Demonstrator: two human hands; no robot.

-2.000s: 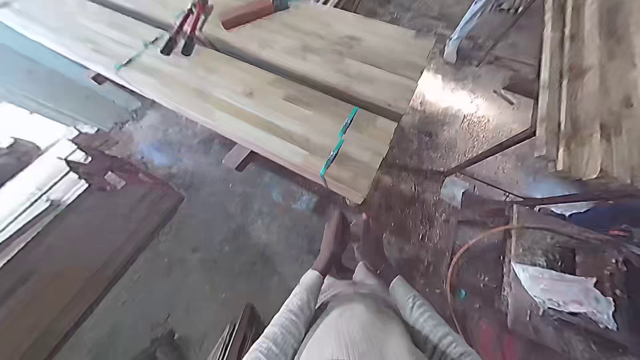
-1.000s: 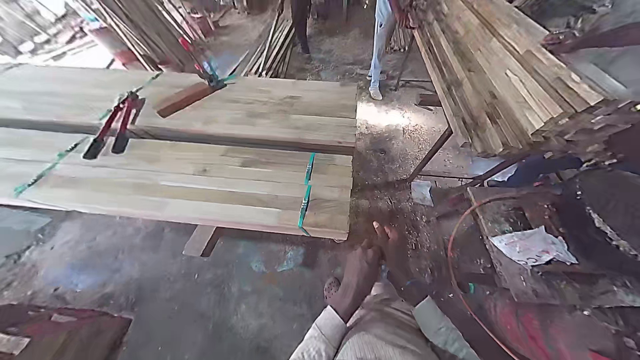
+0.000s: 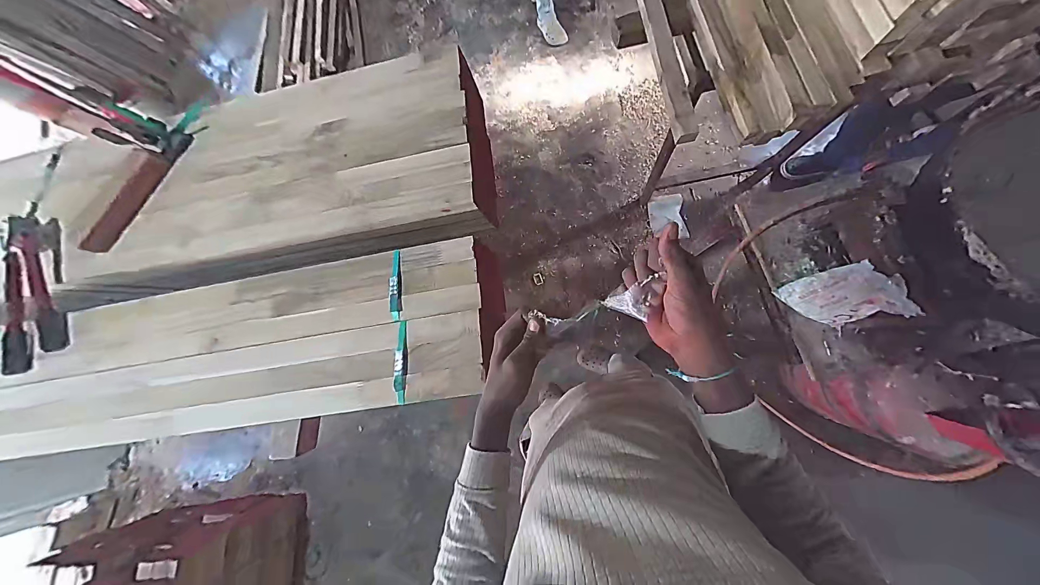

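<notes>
A small clear plastic bag [image 3: 632,299] is in my right hand [image 3: 682,309], its fingers curled around it. My left hand [image 3: 516,353] pinches a thin twisted end of clear plastic that stretches across to the bag. Just left of my left hand lies a stack of wooden boards [image 3: 309,325] bound with a green strap [image 3: 399,357]. Behind it is a second wooden board stack [image 3: 341,154], with a reddish wood block [image 3: 134,199] on top. A red-handled tool [image 3: 31,284], perhaps a strapping tool or cutter, rests at the far left.
More boards [image 3: 780,65] are stacked on a frame at the upper right. A crumpled white sheet [image 3: 849,294] and a curved hose or cable [image 3: 877,467] lie at the right. Red-ended timber [image 3: 203,536] stands at the lower left. A person's foot [image 3: 551,23] shows at the top.
My hands were close together a second ago; now they are apart with clear plastic between them. The view has shifted, with the board stacks appearing larger.
</notes>
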